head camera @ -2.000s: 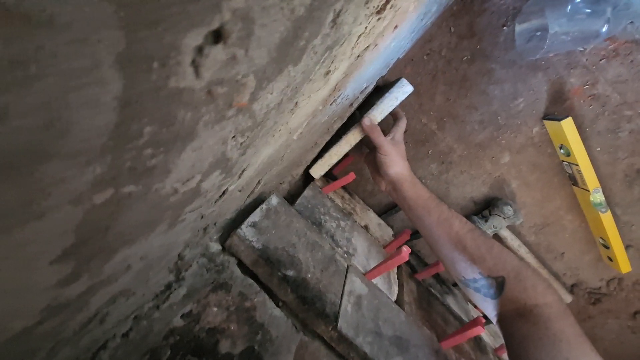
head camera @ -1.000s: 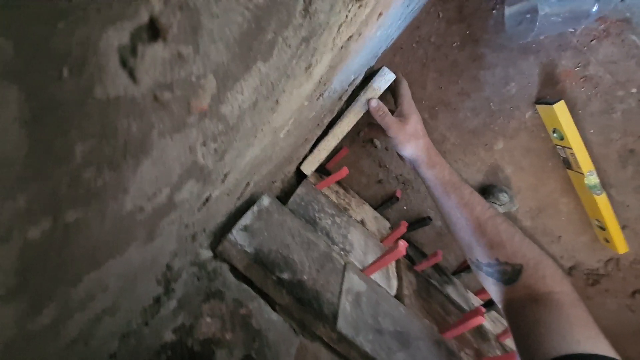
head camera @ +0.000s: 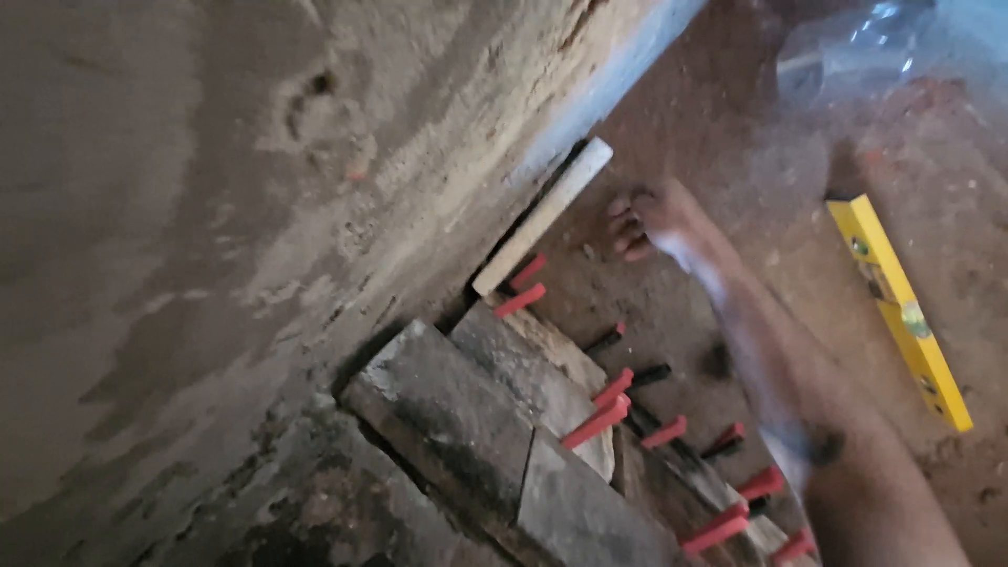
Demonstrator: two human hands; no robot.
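Note:
My right hand (head camera: 646, 220) hangs over the dirt floor with its fingers curled and apart, holding nothing, slightly blurred. To its left a narrow, light slab (head camera: 543, 216) leans along the foot of the rough wall, no longer touched by the hand. Below the slab, red plastic wedges (head camera: 520, 301) stick out of the joints between grey stone slabs (head camera: 453, 409). Several more red wedges (head camera: 598, 421) and black ones (head camera: 651, 375) stand further down the row. My left hand is out of view.
The rough plastered wall (head camera: 236, 197) fills the left side. A yellow spirit level (head camera: 902, 315) lies on the floor at the right. Clear plastic sheeting or a plastic container (head camera: 850, 63) is at the top right. The forearm crosses the lower right.
My right hand has let go of the light slab and moved away from it to the right. The hammer seen beside the forearm two seconds ago is now hidden.

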